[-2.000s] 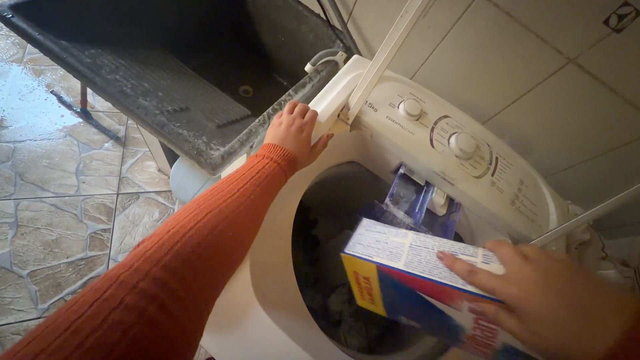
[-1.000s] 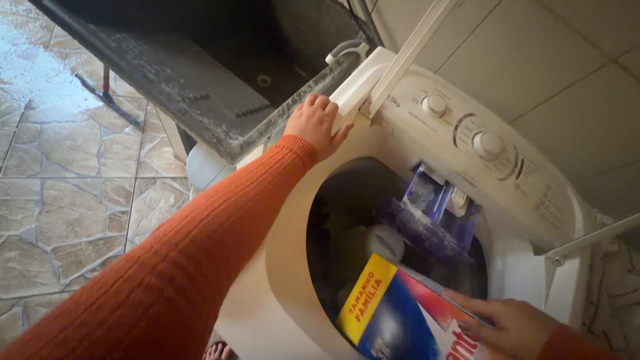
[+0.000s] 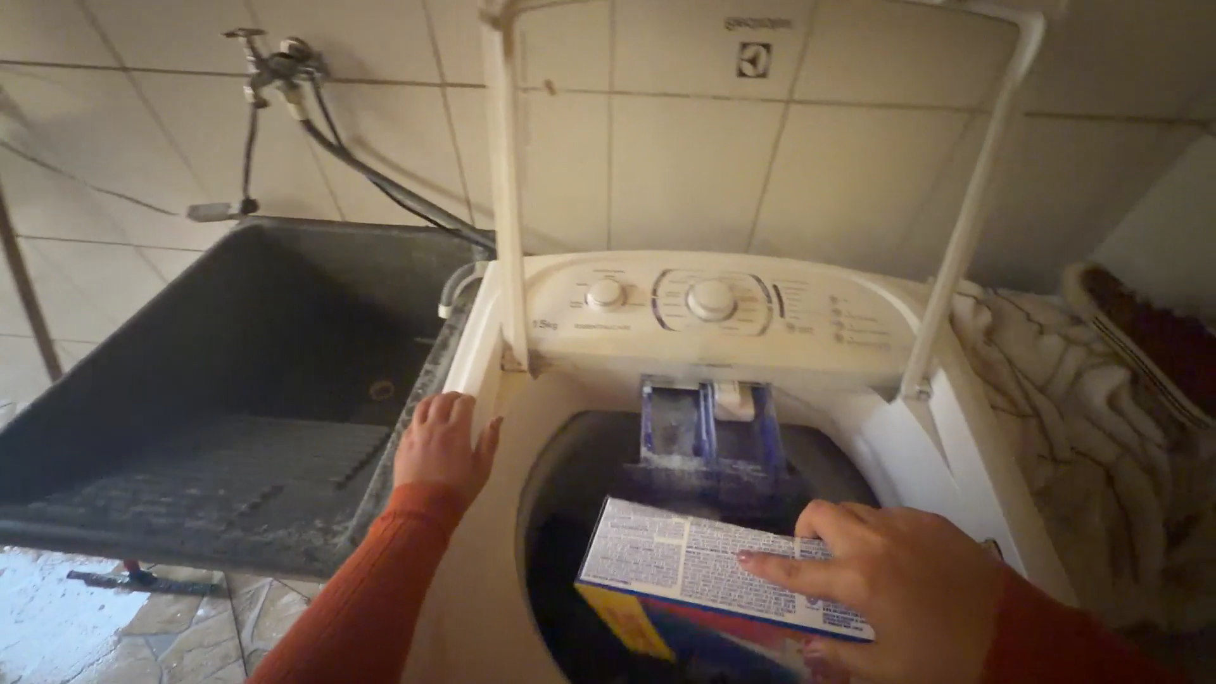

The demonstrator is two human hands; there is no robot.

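My left hand (image 3: 445, 446) rests on the left rim of a white top-loading washing machine (image 3: 475, 570), its fingers holding nothing. My right hand (image 3: 883, 579) grips a cardboard detergent box (image 3: 703, 560) with printed text on its narrow side, held over the dark drum opening (image 3: 560, 541). Behind the box, a blue translucent detergent dispenser drawer (image 3: 674, 427) is pulled out over the drum, with whitish residue on it. The control panel (image 3: 632, 323) with its two knobs lies at the back. What the drum holds is hard to make out.
The raised transparent lid (image 3: 508, 190) stands against the tiled wall. A dark laundry sink (image 3: 275, 475) adjoins the machine's left side, below a tap (image 3: 285, 71) with hoses. Crumpled cloth (image 3: 1054, 399) lies at the right, beside a dark item with a pale edge (image 3: 1140, 342).
The box has turned from its tilted position, front panel in sight, to show its narrow printed side again. My left hand stays on the machine's rim. The view has swung up and levelled.
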